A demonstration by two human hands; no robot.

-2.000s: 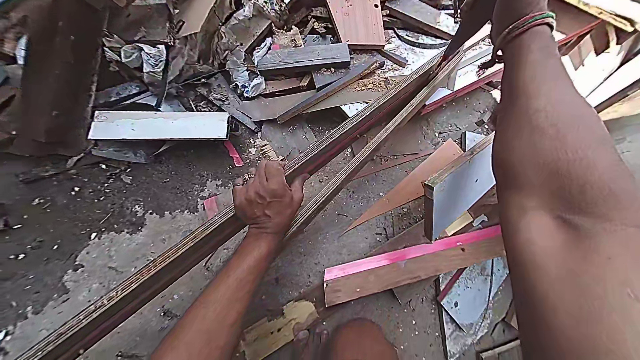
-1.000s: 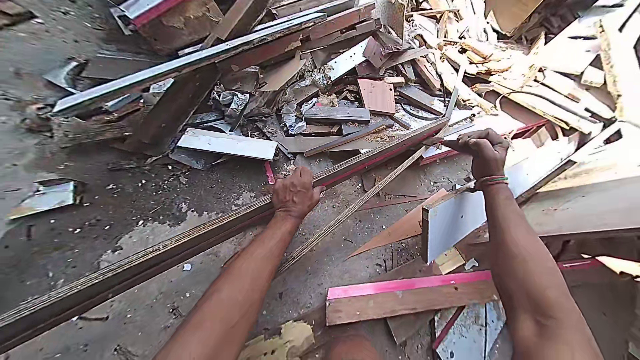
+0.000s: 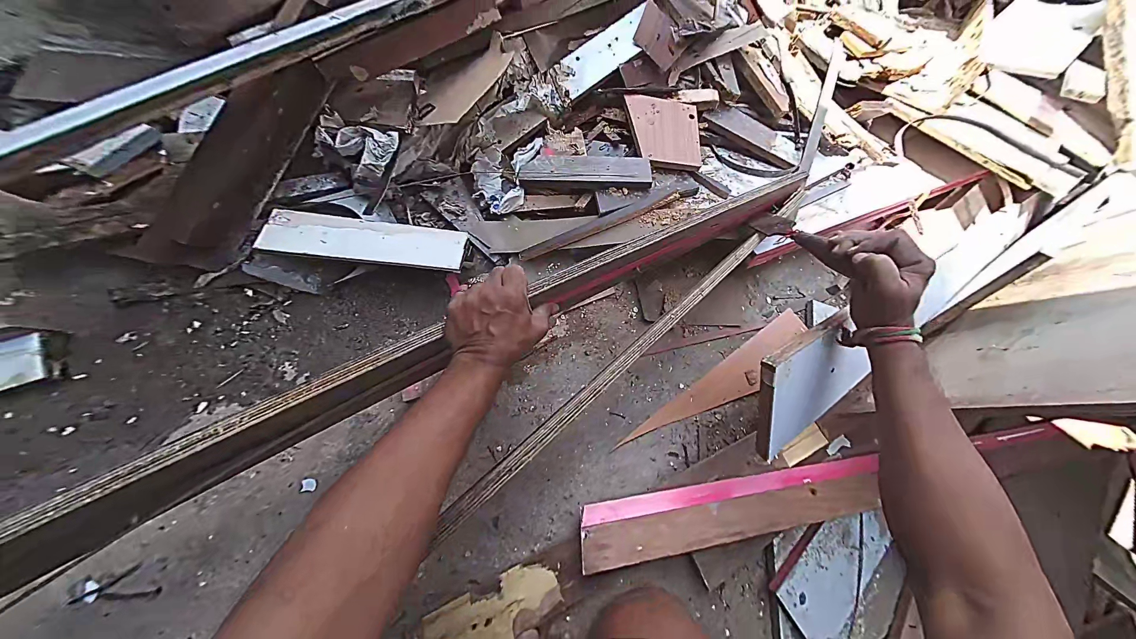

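My left hand [image 3: 499, 318] is closed around a long, dark-faced plywood strip [image 3: 355, 377] that runs from the lower left to the upper middle. My right hand [image 3: 874, 266] grips a tool by its handle; a dark flat blade [image 3: 774, 225] points left from it, close to the strip's far end. What kind of tool it is, I cannot tell. A thinner plywood strip [image 3: 612, 377] slants below the long one, and the two come close together near the blade. A narrow pale strip [image 3: 821, 106] rises beyond that end.
Scrap wood and crumpled wrapping lie heaped ahead. A white board [image 3: 359, 238] rests beyond my left hand. Nearer me are a pink-edged board [image 3: 728, 519], a pale blue-faced block [image 3: 812, 382] and a brown triangular offcut [image 3: 723, 377]. A large panel [image 3: 1047, 342] stands at the right.
My right hand has come down and nearer from the top edge of the view, and the blade now shows. The thin strip stands wider apart from the long one. My left hand still grips the long strip.
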